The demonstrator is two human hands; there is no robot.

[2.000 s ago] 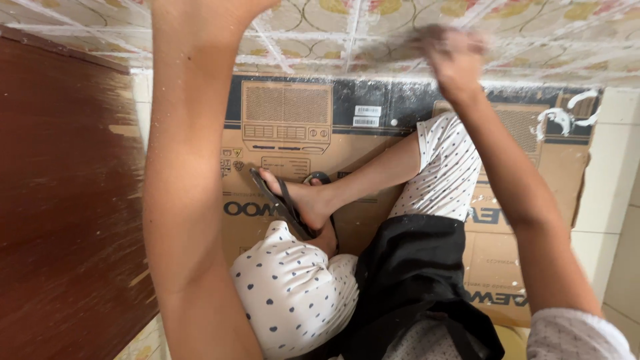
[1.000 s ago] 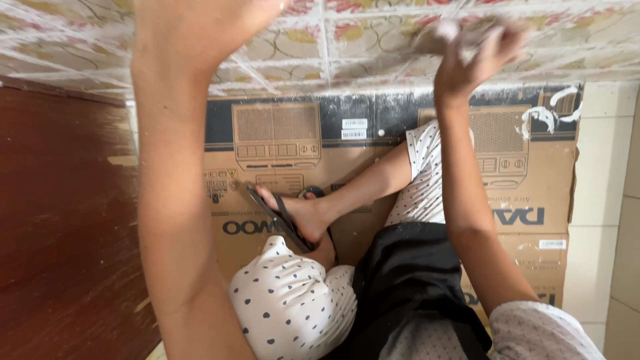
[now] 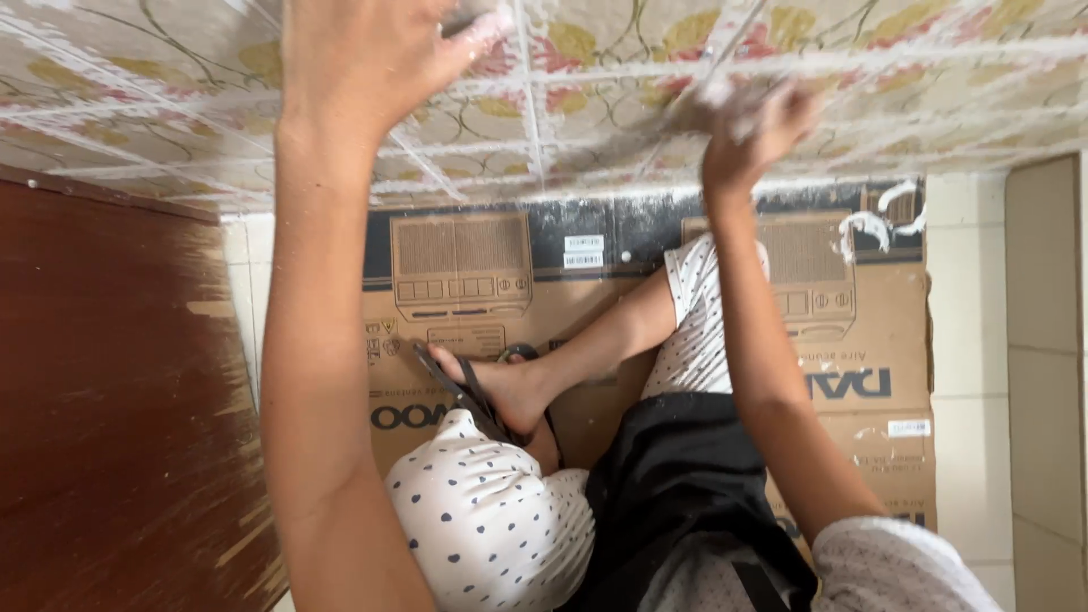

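The tiled wall, patterned with flowers and vines, has white residue along its joints and in smears. My left hand is at the upper left by the tiles, its fingers partly cut off by the frame's top edge; a whitish smear shows on a finger or thumb, and whether it holds anything is unclear. My right hand, blurred, is at the wall on the right. A pale, white-smeared thing shows at its fingers, too blurred to name; it may be a cloth or sponge.
Flattened cardboard covers the floor under my crossed legs, with white smears at its upper right. A reddish-brown wooden panel with a chipped edge stands at the left. Pale floor tiles lie at the right. I wear a dark sandal.
My right hand has shifted about along the wall tiles. My left hand stays near the wall at the upper left. The view has shifted slightly.
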